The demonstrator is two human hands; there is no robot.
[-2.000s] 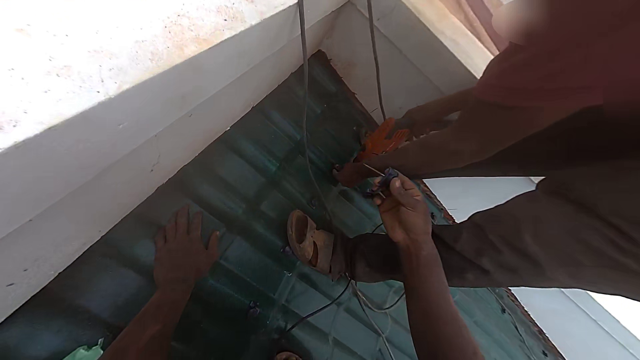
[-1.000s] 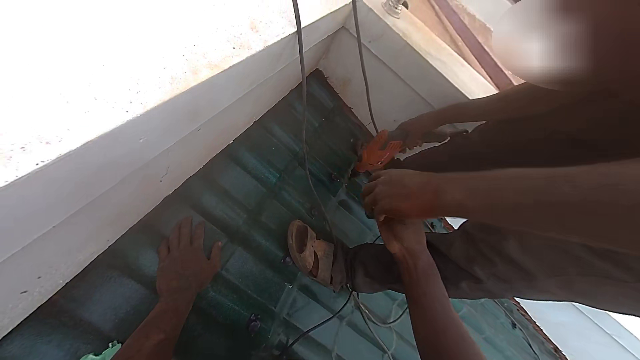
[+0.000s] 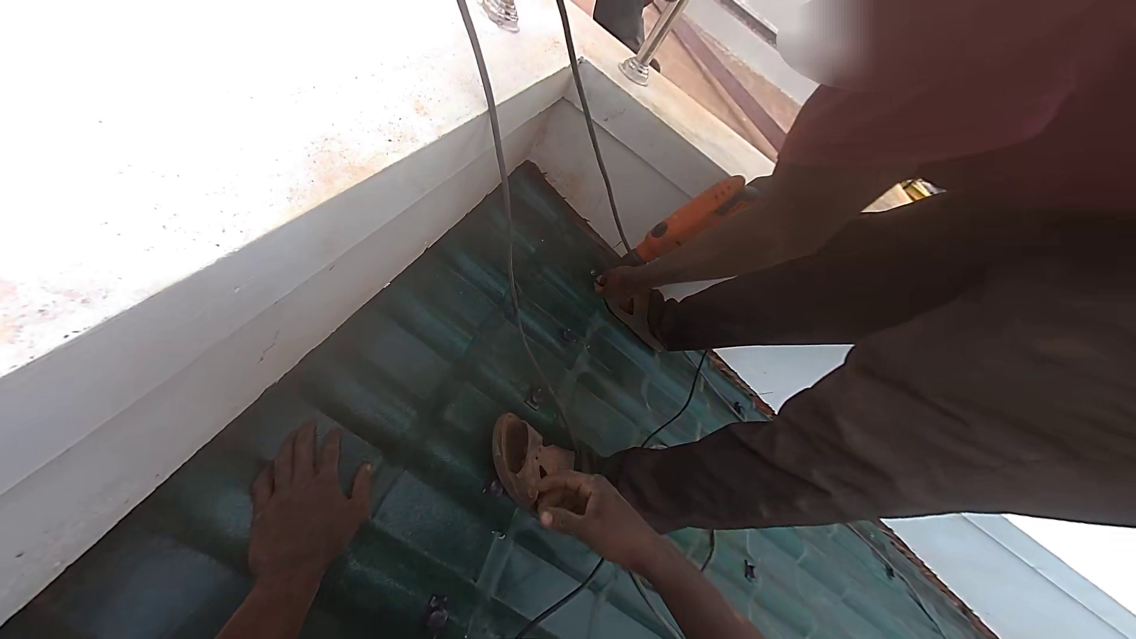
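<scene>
My left hand [image 3: 302, 510] lies flat on the green ribbed roofing sheet [image 3: 417, 444], its fingers spread, near the white wall. My right hand [image 3: 599, 519] is over the sheet, just beside the co-worker's brown sandal [image 3: 524, 461]. Its fingers are curled, with thumb and forefinger close together; whether something small is between them I cannot tell. Farther up, the co-worker's hand [image 3: 626, 288] is low at the sheet by its right edge, next to an orange power tool [image 3: 692, 217]. The tool's front end is partly hidden.
A co-worker in dark trousers [image 3: 976, 399] bends over the roof from the right. Grey cables [image 3: 499, 160] hang over the white parapet [image 3: 293, 213] and run across the sheet. Several small dark fittings [image 3: 437, 612] dot the sheet. A metal railing post [image 3: 635, 69] stands on the far ledge.
My right hand has moved down and away from the co-worker's hands, to beside the sandal. The small dark thing it held two seconds ago no longer shows. My left hand stays on the sheet.
</scene>
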